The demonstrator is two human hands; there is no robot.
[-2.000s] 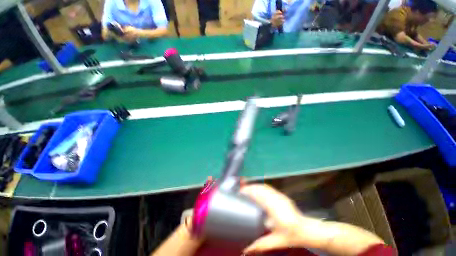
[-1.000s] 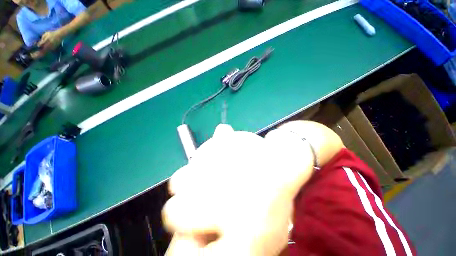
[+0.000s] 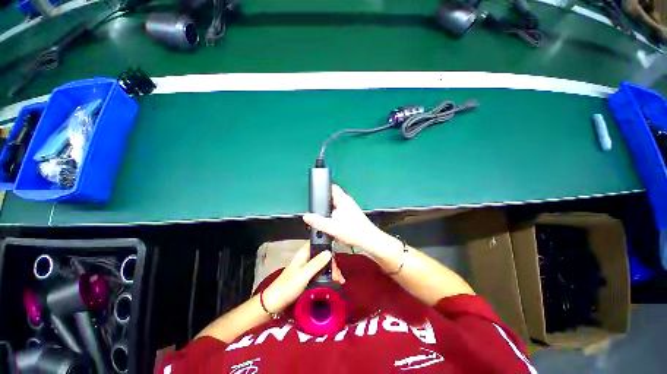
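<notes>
A hair dryer is held over my lap, its pink-ringed head (image 3: 320, 312) towards my chest. Its grey handle shell (image 3: 320, 193) points away, reaching over the table edge, with a dark section bare between shell and head. My right hand (image 3: 351, 220) grips the shell from the right, thumb across it. My left hand (image 3: 298, 276) holds the dark section near the head. The grey cord (image 3: 351, 132) runs from the handle's end to a folded bundle (image 3: 431, 119) on the green table.
Blue bins stand at left (image 3: 121, 139) and right (image 3: 635, 109). A pale blue stick (image 3: 602, 132) lies by the right bin. Several dryers lie across the line. A black crate (image 3: 139, 252) with dryers is lower left, an open cardboard box (image 3: 622, 281) lower right.
The view has levelled and looks down more. The hands have drawn apart from the bright cluster that hid the dryer; its head, dark section and shell now show between them.
</notes>
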